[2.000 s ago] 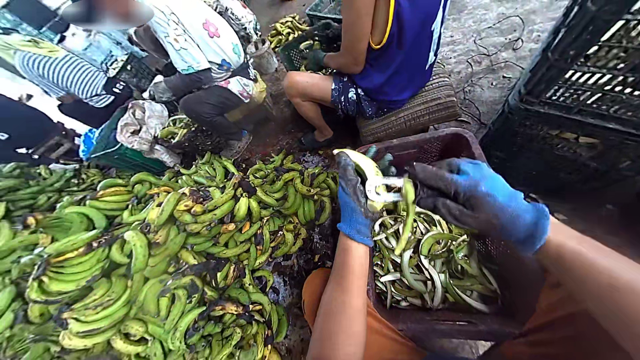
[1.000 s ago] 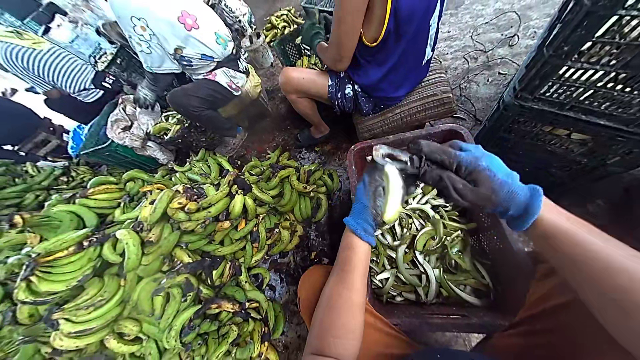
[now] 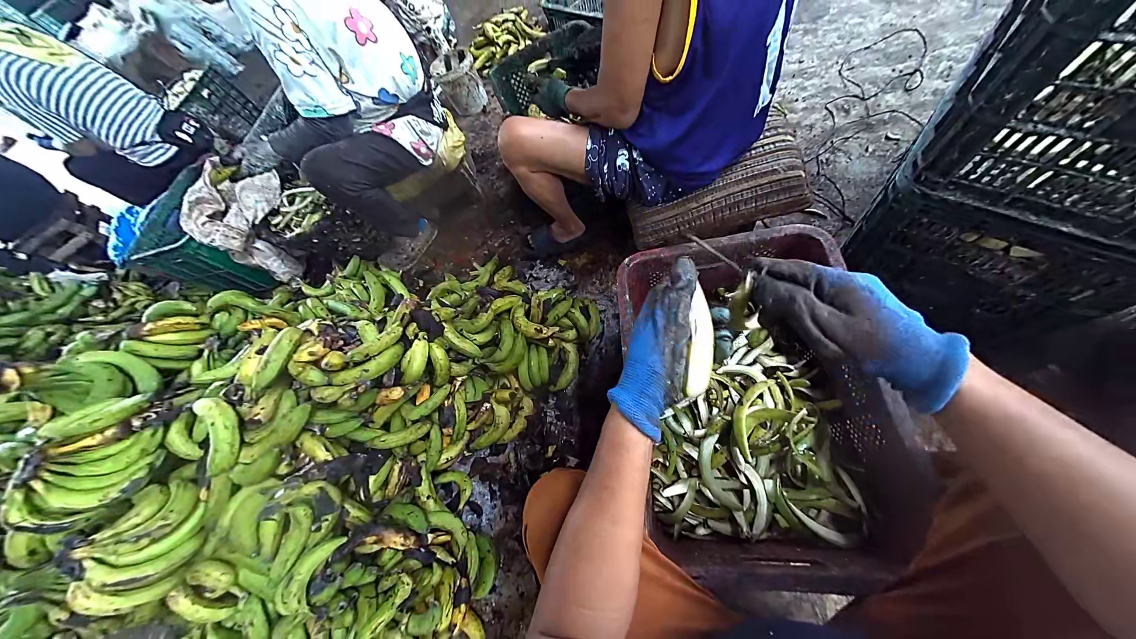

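My left hand (image 3: 661, 346), in a blue glove with a dark palm, holds a pale peeled plantain (image 3: 699, 344) upright above the left side of a dark red plastic crate (image 3: 728, 561). My right hand (image 3: 821, 311), gloved alike, is closed over the crate's right side. A thin blade-like tool (image 3: 713, 254) extends from its fingertips, and a strip of green peel (image 3: 742, 297) hangs beside them. Curved green and white plantain peels (image 3: 754, 444) lie in the crate below both hands.
A large heap of green plantains (image 3: 302, 426) covers the ground at left. A person in a blue tank top (image 3: 710, 98) sits on a striped cushion (image 3: 737, 197) ahead; other people sit at upper left near a green crate (image 3: 200, 262). Dark stacked crates (image 3: 1003, 177) stand at right.
The plantain in my left hand shows more bare pale flesh than two seconds ago. My right hand has moved right, apart from my left, with the blade now showing.
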